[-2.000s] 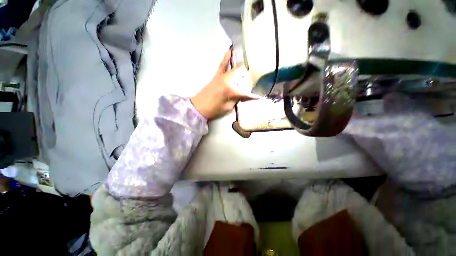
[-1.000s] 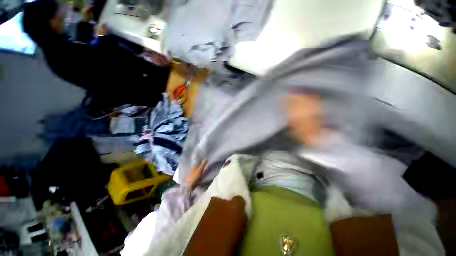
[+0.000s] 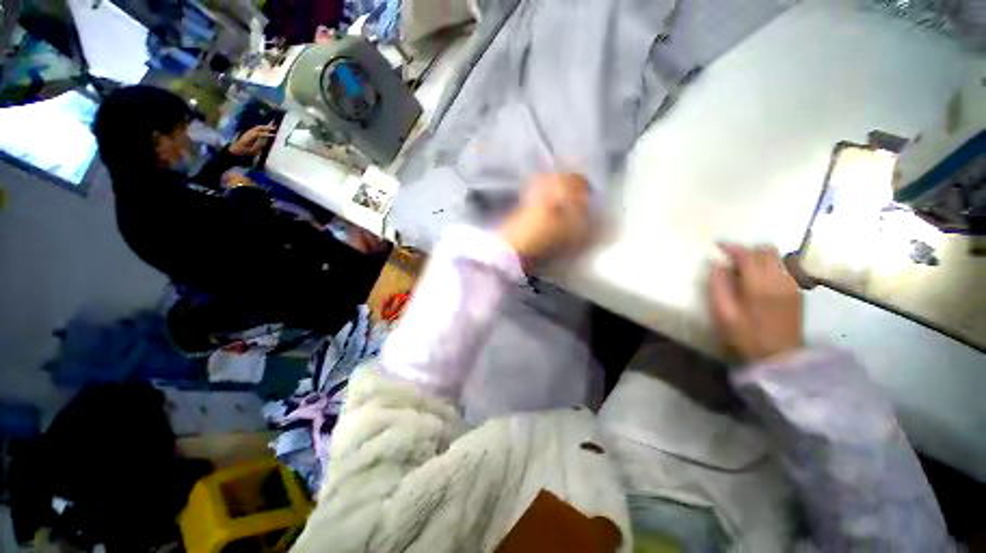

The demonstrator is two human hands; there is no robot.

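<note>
Grey garment panels (image 3: 573,76) lie in a layered, wrinkled stack on the white machine table (image 3: 714,140). My left hand (image 3: 551,216) is blurred, with its fingers bent, at the near edge of the stack; whether it grips cloth cannot be told. Smooth grey cloth (image 3: 530,356) hangs below the table edge by my left forearm. My right hand (image 3: 762,302) rests on the table's front edge, fingers loosely bent and apart, with nothing seen in it. The sewing machine head (image 3: 951,146) is cut off at the right, above its metal bed (image 3: 865,232).
A person in dark clothes (image 3: 238,232) sits at another sewing machine (image 3: 351,92) at upper left. Orange-red scissors (image 3: 395,307) lie on a brown board. A tied bundle of blue-grey strips (image 3: 314,416) and a yellow plastic item (image 3: 243,502) are at lower left.
The view has swung left from the machine. The grey cloth spread over the lap a second ago no longer lies there; my left hand has moved up to the stack, my right hand onto the table edge.
</note>
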